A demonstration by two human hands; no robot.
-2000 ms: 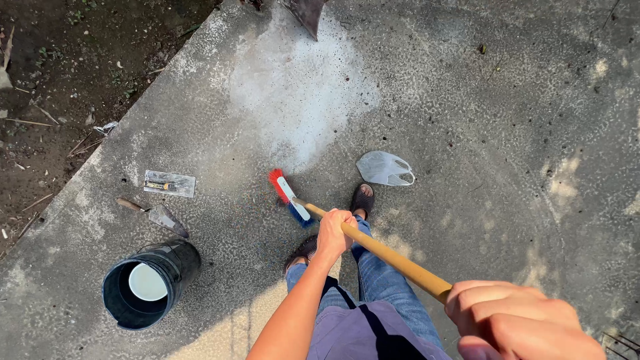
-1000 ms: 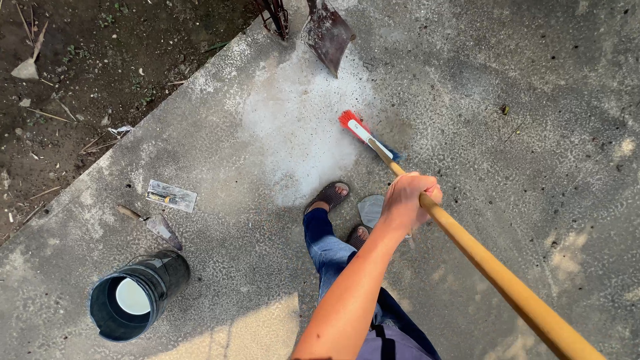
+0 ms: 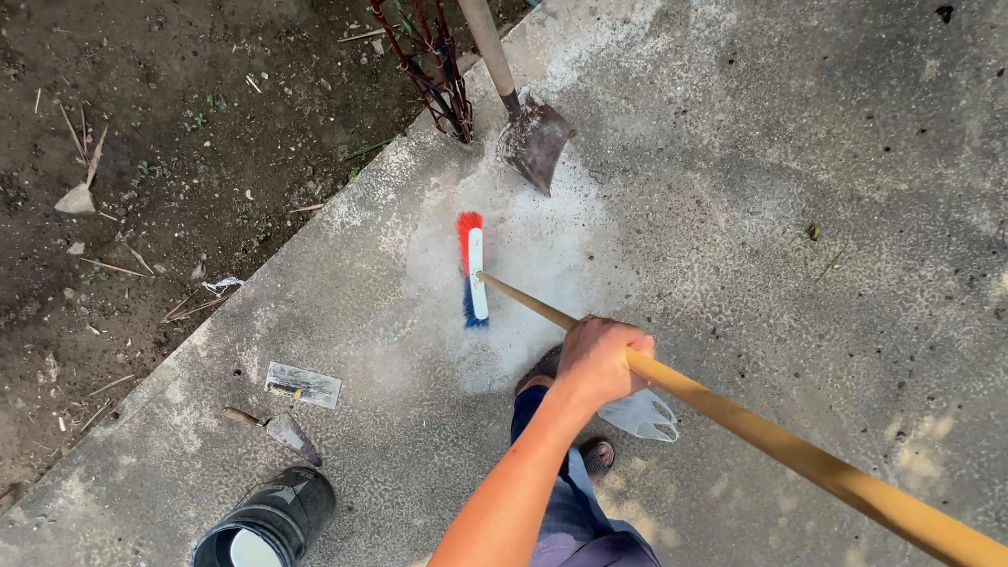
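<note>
My left hand is closed around the yellow handle of a push broom, whose white head with red and blue bristles rests on pale powdery dust on the concrete. The handle runs out of view at the lower right, and my right hand is not in view. A shovel lies with its blade at the dust's far edge. On the left are a flat plastering trowel, a pointed trowel and a black bucket with a white container inside.
A clear plastic bag lies beside my feet, partly behind my left hand. Reddish-brown tied rods stand at the slab's edge near the shovel. Bare soil with twigs and stones borders the concrete slab at the upper left.
The broom head has moved left across the dust, with my left hand still on the handle. My right hand, seen on the handle two seconds ago, is out of view. The view has shifted.
</note>
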